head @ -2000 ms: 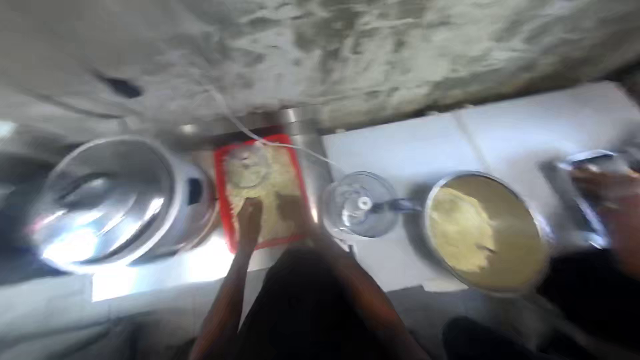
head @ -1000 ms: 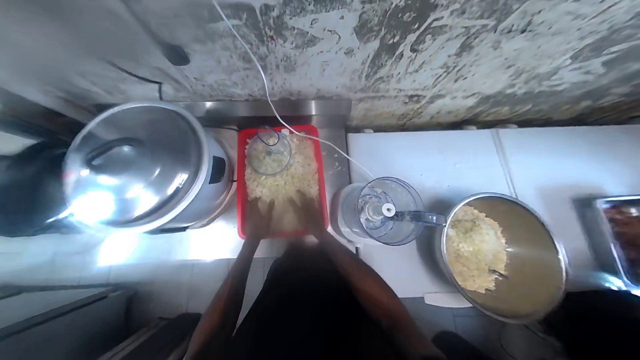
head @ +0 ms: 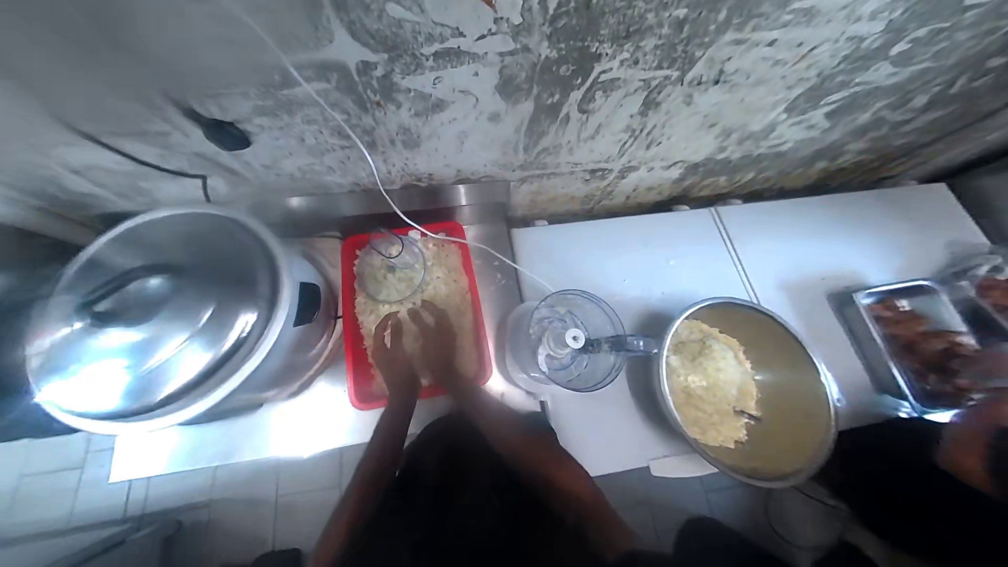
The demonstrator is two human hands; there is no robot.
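A red plastic tray [head: 480, 346] is filled with pale chopped food [head: 453, 276], perhaps onion. Both my hands are in it, side by side near its middle: my left hand [head: 394, 354] with fingers bent on the food, my right hand [head: 435, 342] just beside it. Whether either hand grips any of the food cannot be told. A round clear lid or bowl [head: 391, 269] lies on the food at the tray's upper left. Right of the tray stands a food processor with a clear bowl [head: 579, 340]. Further right, a large steel bowl [head: 795, 394] holds more pale chopped food [head: 709, 378] and a utensil.
A big lidded metal pot [head: 165, 307] stands at the left. A white cord [head: 346, 126] runs down the stained wall to the food processor. At the far right, a co-worker's hand [head: 980, 378] is near a metal tray [head: 874, 291] of reddish-brown food.
My hands have moved up the tray, away from its near edge, and closer together than one second ago. The co-worker's hand has come back into view at the right.
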